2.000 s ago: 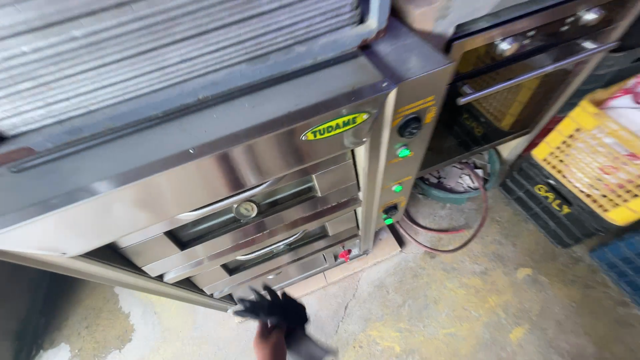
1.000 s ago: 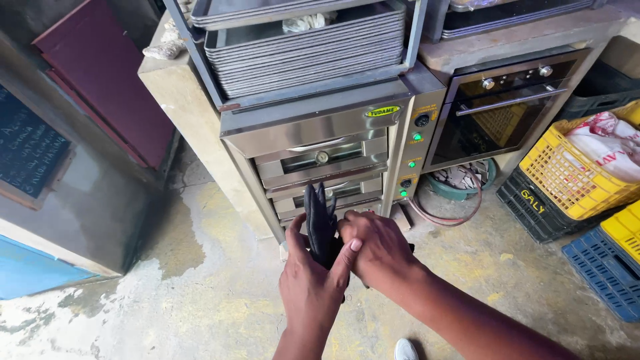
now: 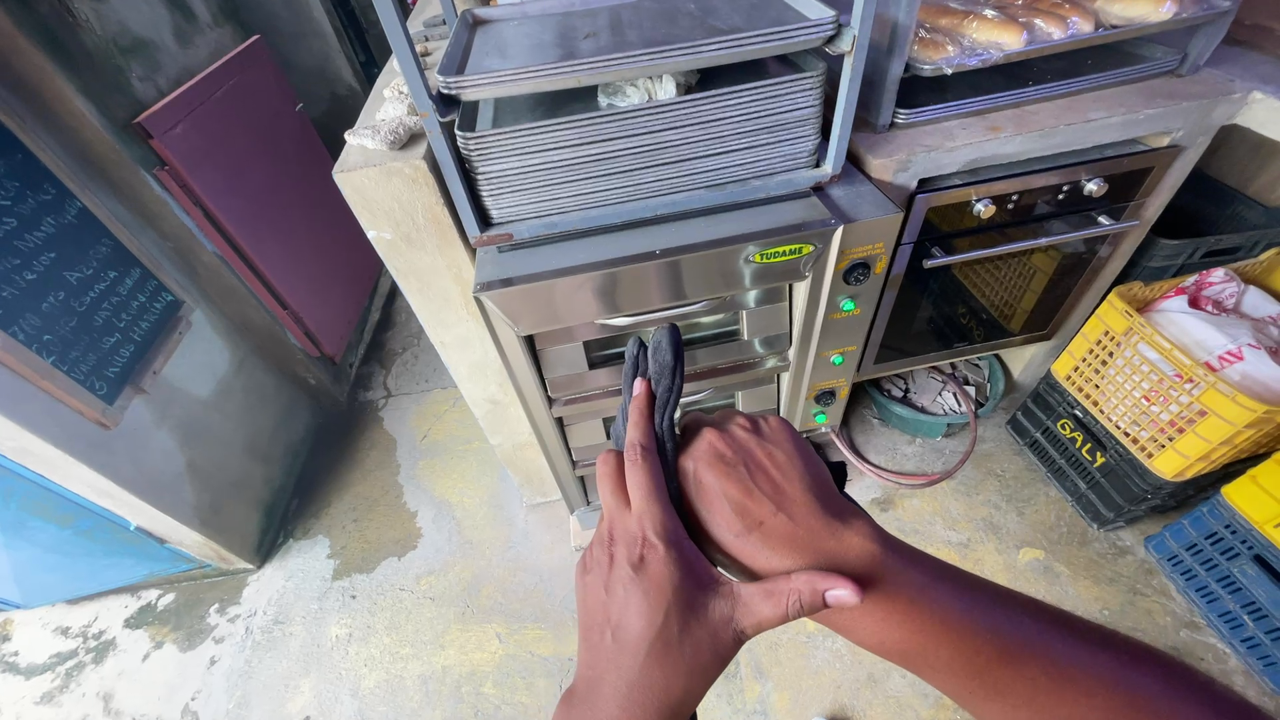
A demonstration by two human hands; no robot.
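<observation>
Dark fabric gloves (image 3: 667, 390), seemingly a folded pair, stick up between my hands at the middle of the head view. My left hand (image 3: 660, 590) lies along their near side with its fingers stretched out and its thumb spread towards my other wrist. On the right, the fingers of my right hand (image 3: 765, 490) are curled around the gloves' lower part, which is mostly hidden. Behind the hands stands a stainless steel deck oven (image 3: 640, 270), with its doors closed and green lights lit on its control panel (image 3: 835, 330).
Stacked metal trays (image 3: 640, 140) sit in a rack above the oven. A built-in oven (image 3: 1000, 250), a green tub (image 3: 925, 410) and a yellow crate (image 3: 1150, 390) on a black crate (image 3: 1070, 450) stand to the right. A concrete counter (image 3: 440, 250) adjoins at left.
Two seconds ago one hand showed low in view by the dark glove; both hands are now at the gloves. Since one second ago, my left hand has straightened its fingers. The view has shifted greatly.
</observation>
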